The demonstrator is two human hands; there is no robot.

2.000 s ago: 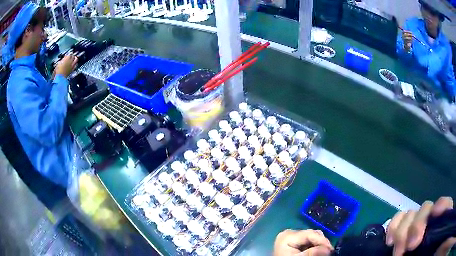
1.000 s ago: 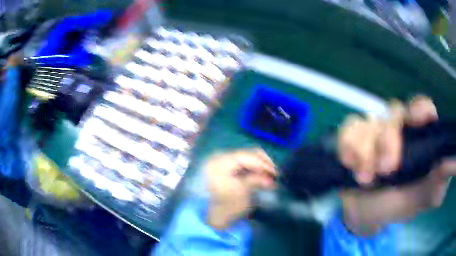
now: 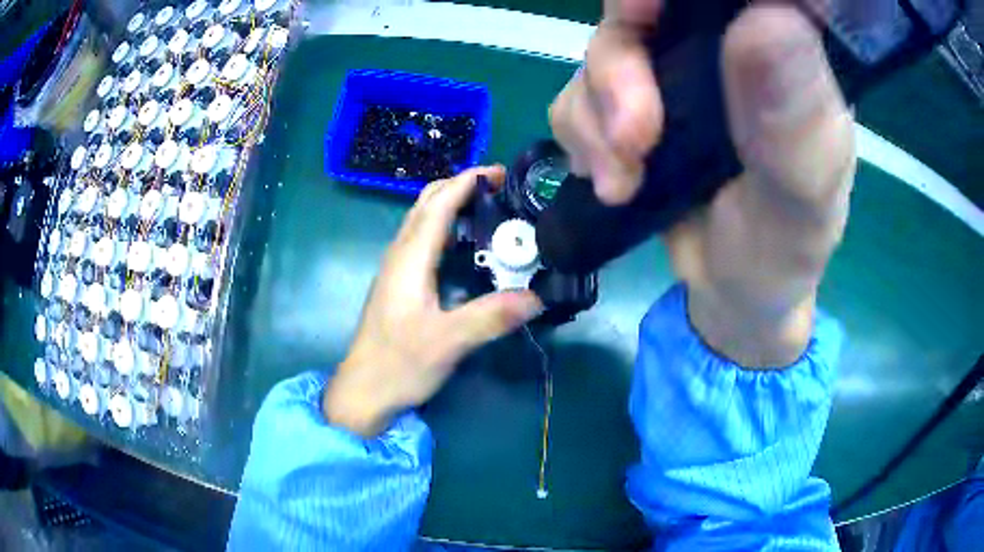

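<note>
A black lens housing [image 3: 566, 291] lies on the green mat in front of me, its round lens showing green reflections. A white-capped motor [image 3: 515, 246] sits at the housing, and its thin wires trail down the mat to a small white plug. My left hand [image 3: 415, 302] grips the housing and motor from the left, thumb below the white cap. My right hand [image 3: 712, 140] holds the thick black electric screwdriver [image 3: 658, 162] over the housing, its lower end beside the motor. The screwdriver's tip and part of the housing are hidden.
A small blue bin [image 3: 410, 129] with tiny dark and shiny screws is above my left hand. A clear blister tray [image 3: 232, 270] with rows of white-capped motors is at the left. A white strip [image 3: 464, 30] runs along the back. A dark cable crosses the lower right.
The view has swung right and down onto the work. My left hand now grips the housing with the motor on it. The screwdriver in my right hand is angled down over the housing.
</note>
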